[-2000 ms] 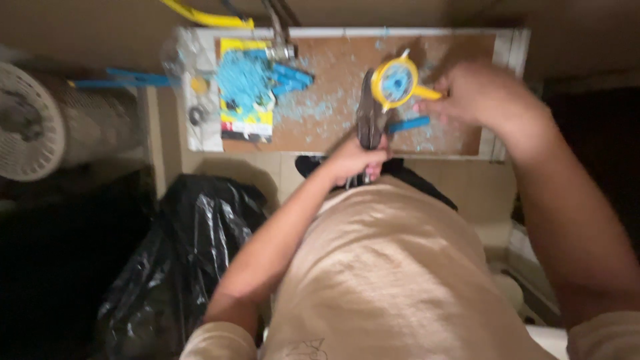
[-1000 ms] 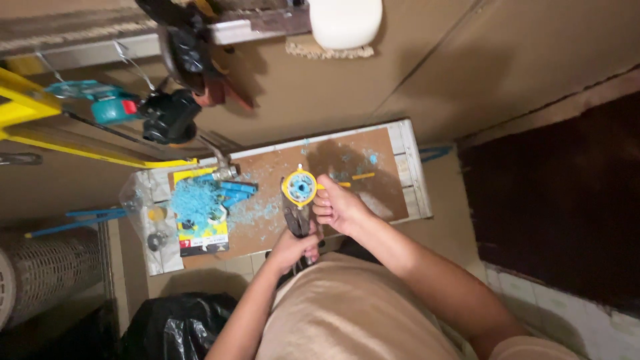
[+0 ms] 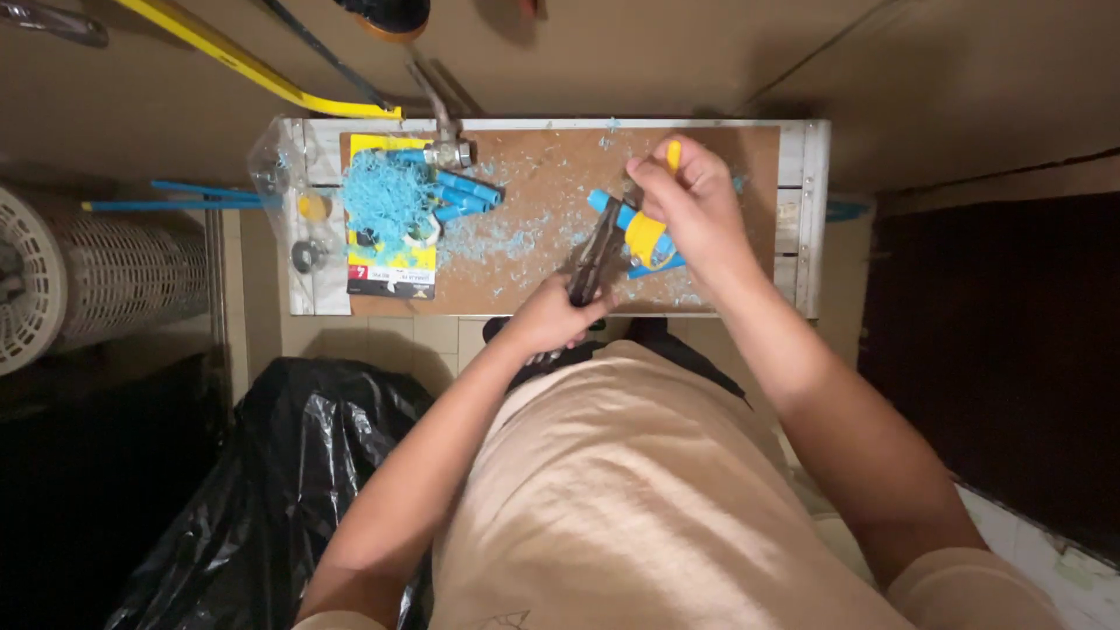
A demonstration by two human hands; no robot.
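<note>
My left hand (image 3: pixel 560 319) is closed around dark metal locking pliers (image 3: pixel 595 254), whose jaws hold a short blue plastic pipe (image 3: pixel 605 203). Around that pipe's lower right part sits a round yellow tool (image 3: pixel 646 238) with blue bits inside. My right hand (image 3: pixel 696 197) is at this tool, fingers curled by its thin yellow handle (image 3: pixel 674 155); the palm side is hidden. Another blue piece (image 3: pixel 652 267) lies just below on the brown board (image 3: pixel 525 284). Blue shavings (image 3: pixel 389 197) are heaped at the left on a yellow card package (image 3: pixel 394 284), beside several cut pipe pieces (image 3: pixel 464 192).
A metal valve (image 3: pixel 448 153) rests at the white table's (image 3: pixel 801 219) back edge, near a yellow hacksaw frame (image 3: pixel 262 74). A clear plastic bag (image 3: pixel 280 175) is at the left end. Around stand a perforated basket (image 3: pixel 122 262) and a black plastic bag (image 3: pixel 297 472).
The round yellow tool faced up a second ago and is now tilted on its side, with the blue pipe showing beyond it. My right hand has turned with it. The view has shifted.
</note>
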